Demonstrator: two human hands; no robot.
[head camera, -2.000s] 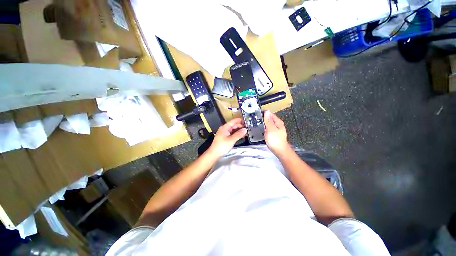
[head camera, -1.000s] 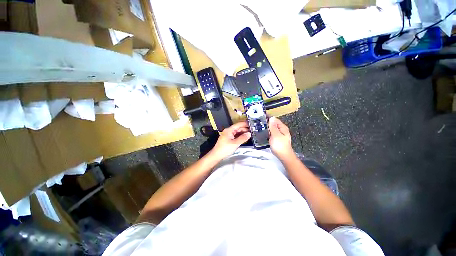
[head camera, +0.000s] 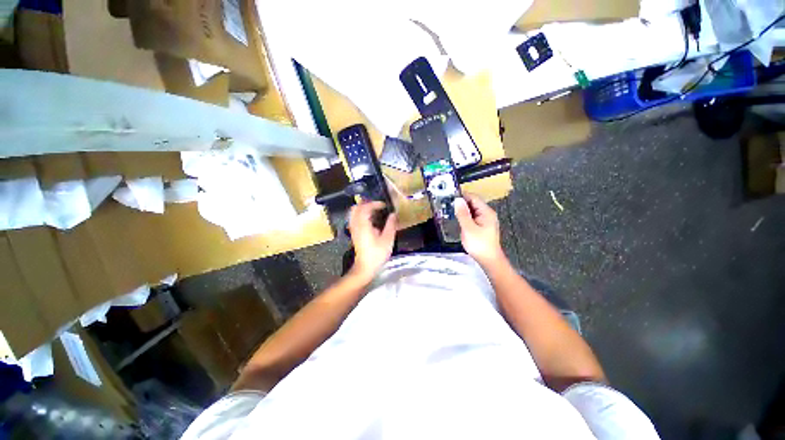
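An open black lock panel (head camera: 435, 150) lies face down with its green board and round metal part showing, its lever handle (head camera: 485, 170) sticking out to the right. My right hand (head camera: 478, 229) holds the panel's near right edge. My left hand (head camera: 372, 238) is at the near end of a second lock panel with a keypad (head camera: 356, 148); whether its fingers grip anything is too small to tell. A long black mounting plate (head camera: 421, 83) lies behind the open panel. A small dark rectangular piece (head camera: 398, 154) lies between the two panels.
Cardboard (head camera: 489, 101) lies under the locks, with white wrapping (head camera: 344, 47) behind. A pale metal beam (head camera: 155, 116) crosses at left. A small square black part (head camera: 534, 52) is on the white shelf, a blue crate (head camera: 620, 96) at right. Dark floor (head camera: 620, 249) shows at right.
My left hand has left the open panel's near left edge and moved left to the keypad panel's near end. My right hand has stayed at the open panel.
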